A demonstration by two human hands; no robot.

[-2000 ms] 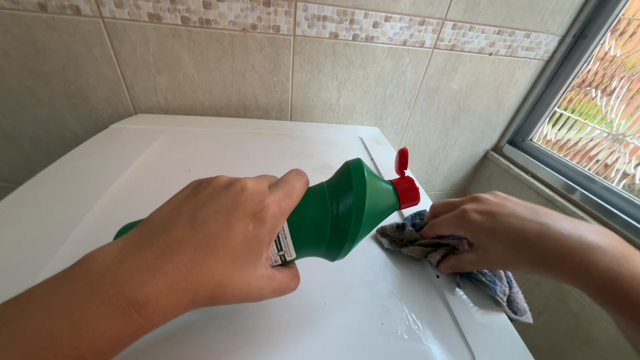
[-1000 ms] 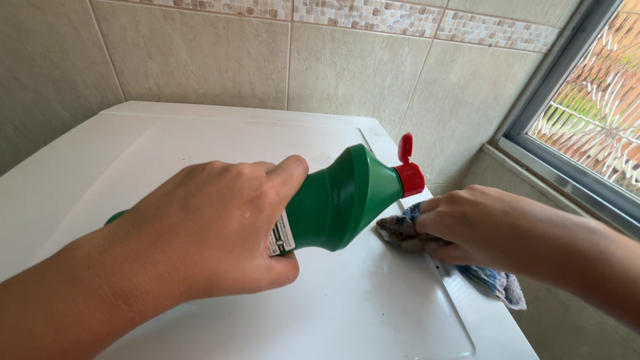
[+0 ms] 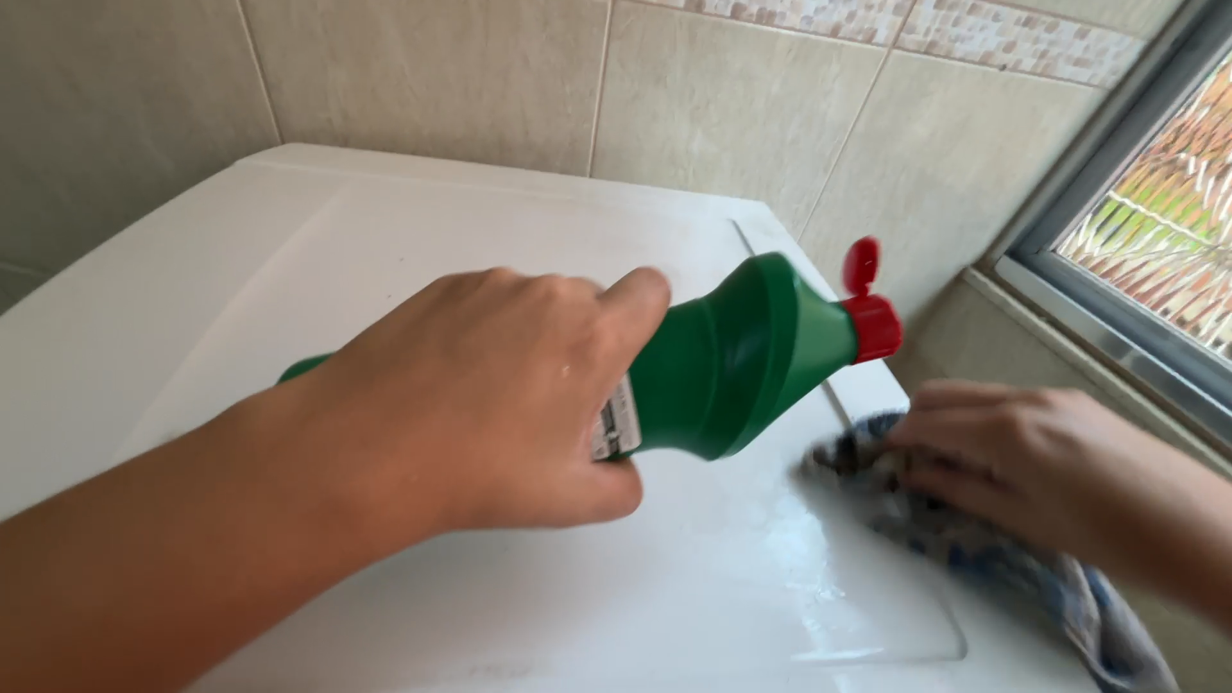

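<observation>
My left hand (image 3: 500,395) is wrapped around a green plastic bottle (image 3: 731,356), which lies nearly sideways above a white panel surface (image 3: 597,597). The bottle's red flip cap (image 3: 874,327) points right, with its lid up. Part of a printed label shows beside my fingers. My right hand (image 3: 1001,452), blurred, grips a blue and grey patterned cloth (image 3: 972,549) against the right part of the white surface. Wet, shiny streaks show on the surface left of the cloth. My left palm hides the middle of the bottle.
A beige tiled wall (image 3: 433,77) with a mosaic strip (image 3: 1020,38) rises behind the white surface. At the right is a metal-framed window (image 3: 1049,241) with textured glass, above a tiled sill (image 3: 1107,375). A narrow groove runs along the surface's right side.
The cloth and my right hand have moved along the right side of the surface, toward me since one second ago. My left hand still holds the bottle. The view has shifted somewhat.
</observation>
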